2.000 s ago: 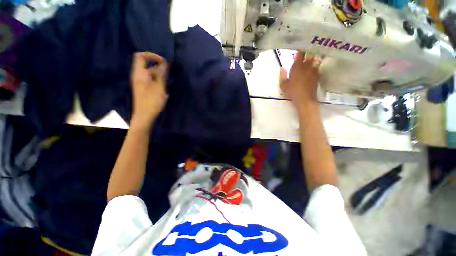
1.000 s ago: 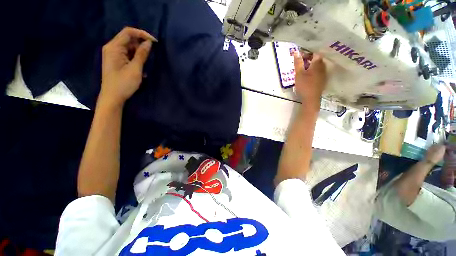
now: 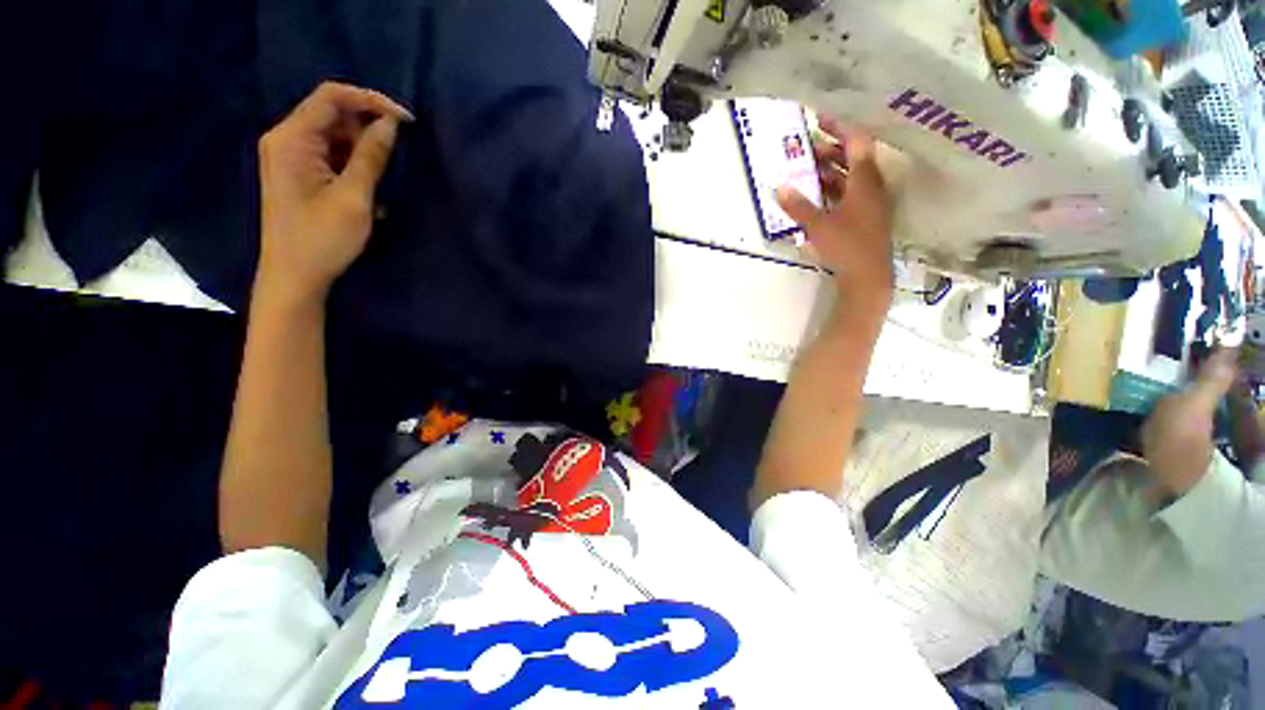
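A smartphone [image 3: 780, 169] with a lit white-purple screen lies on the table under the sewing machine arm [image 3: 957, 153]. My right hand [image 3: 849, 215] is at the phone's right edge, thumb over the screen, other fingers partly hidden by the arm. Dark navy cloth [image 3: 513, 208] covers the table left of the needle and hangs over its front edge. My left hand [image 3: 326, 174] rests on the cloth with thumb and forefinger nearly together. A small pale tip shows at the fingertips; I cannot tell if something is held.
The white table edge [image 3: 735, 326] runs below the machine. A small white round part [image 3: 982, 311] and wires are at its right. Dark fabric strips [image 3: 927, 492] lie on a pale surface at lower right. Another person's arm [image 3: 1179, 430] is at the far right.
The view has turned, so the machine appears tilted and another person shows at right. My right hand has shifted on the phone, uncovering more screen and bringing the thumb over it.
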